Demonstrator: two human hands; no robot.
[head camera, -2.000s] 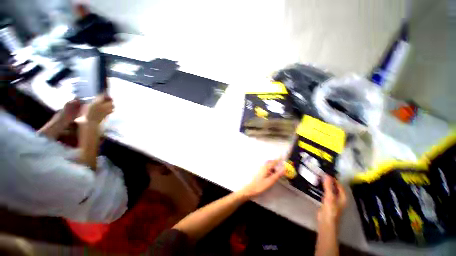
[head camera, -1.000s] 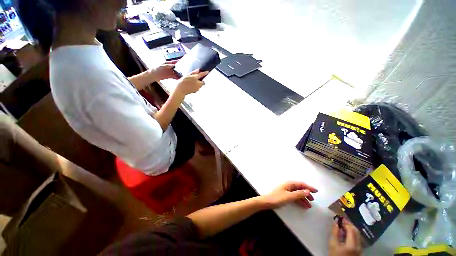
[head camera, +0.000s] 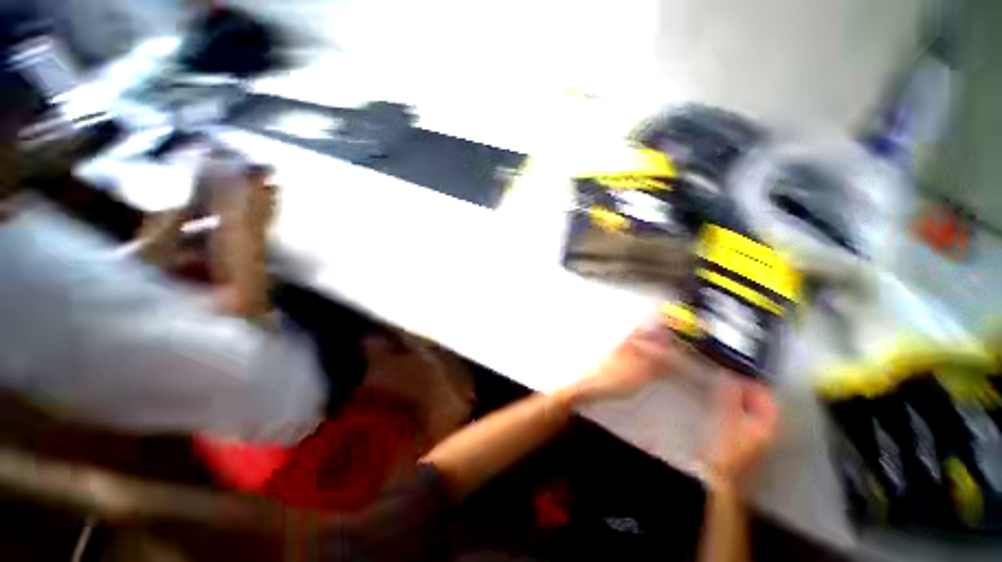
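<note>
The view is strongly blurred. A printed carton (head camera: 745, 299), black with a bright yellow flap at its far end, is in front of me at the right. My left hand (head camera: 635, 360) is at its near left corner, fingers closed on the edge. My right hand (head camera: 747, 423) is curled at its near edge; blur hides whether it grips the carton or anything small. A pile of flattened cartons (head camera: 624, 247) lies just behind and left of the carton.
Behind are a black plastic bag (head camera: 703, 141) and a clear plastic bag (head camera: 879, 198). Stacked packed cartons (head camera: 912, 439) stand at the right. A black strip (head camera: 456, 165) lies further left. A person in a white top (head camera: 143, 329) sits at the left, above something red.
The view has swung back right from the neighbour. Since one second ago, my left hand has moved from the bare table to the carton's edge. The small dark piece in my right hand is no longer discernible.
</note>
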